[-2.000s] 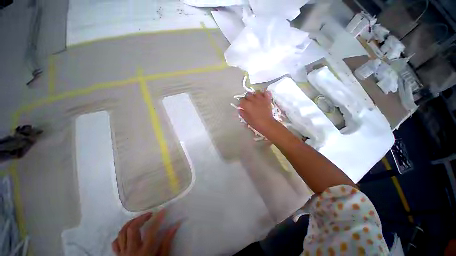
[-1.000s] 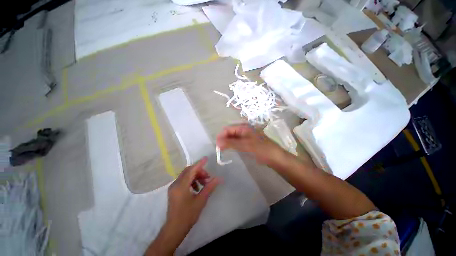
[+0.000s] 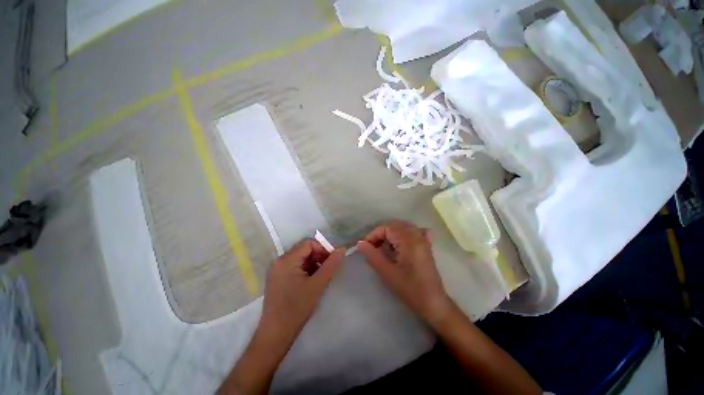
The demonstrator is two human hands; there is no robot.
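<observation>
A white bag panel (image 3: 147, 285) with two upright handle tabs and a U-shaped gap lies flat before me. A short white strip (image 3: 324, 241) is stretched between my hands, just over the panel by the base of the right tab. My left hand (image 3: 302, 270) pinches it, with one end sticking up past the fingers. My right hand (image 3: 397, 258) pinches its other end. A narrow strip (image 3: 268, 225) lies along the inner edge of the right tab. A tangled heap of short strips (image 3: 417, 133) lies beyond my right hand.
A pale yellow glue bottle (image 3: 468, 217) lies right of my right hand. Stacked white panels (image 3: 610, 208) fill the right, with a tape roll (image 3: 561, 98) in their cutout. Crumpled white sheets (image 3: 432, 27) lie behind. A dark rag (image 3: 22, 227) and a bundle of long strips (image 3: 23, 332) are far left.
My right hand has come from the strip heap to beside my left hand, bringing a strip. Both hands now hold it. The view has shifted closer, and the glue bottle is fully uncovered.
</observation>
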